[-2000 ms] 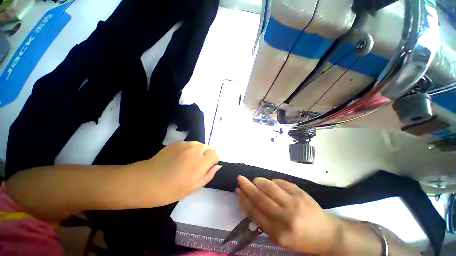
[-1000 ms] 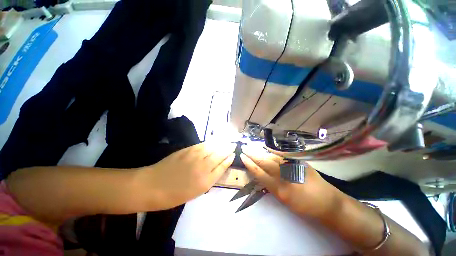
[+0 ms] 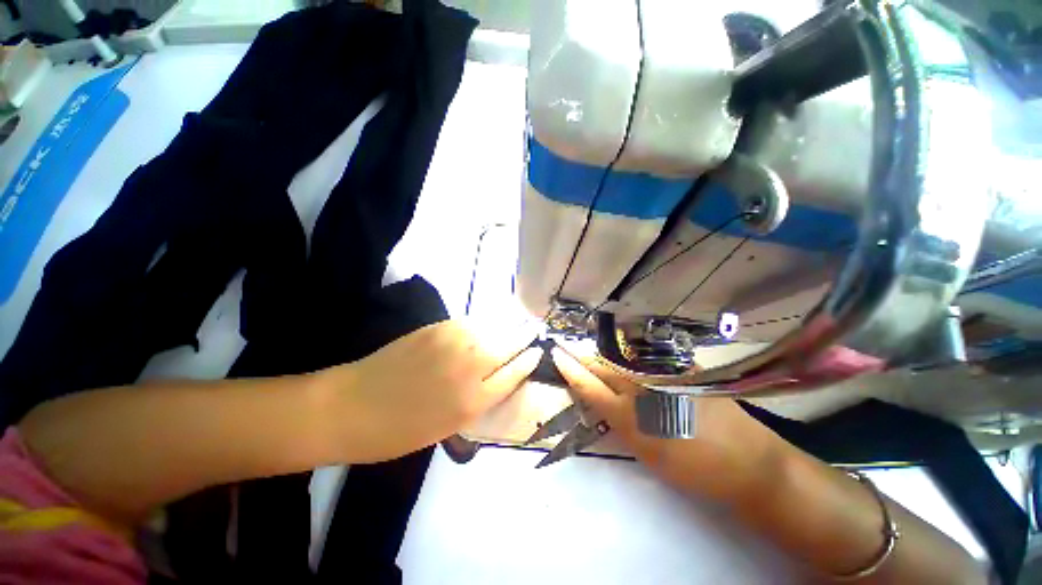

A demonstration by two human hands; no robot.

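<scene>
My left hand (image 3: 440, 377) and my right hand (image 3: 674, 440) meet fingertip to fingertip just in front of the presser foot (image 3: 568, 317). Between them they pinch a small dark bit of the black band (image 3: 547, 357); most of it there is hidden by my fingers. The band (image 3: 903, 429) shows again to the right, behind my right forearm. Thread snips (image 3: 568, 434) stick out of my right hand, blades pointing left. The black garment piece (image 3: 246, 194) lies in folds on the left, partly under my left forearm.
The sewing machine head (image 3: 640, 137) fills the upper right, with a shiny curved guard (image 3: 908, 229). A ridged grey knob (image 3: 666, 415) sits over my right hand. A blue JACK label (image 3: 57, 160) is at far left. Some fabric hangs at the front edge.
Both hands have moved up from the front of the table to the presser foot with the band. The view has shifted slightly since. The garment piece lies much as before.
</scene>
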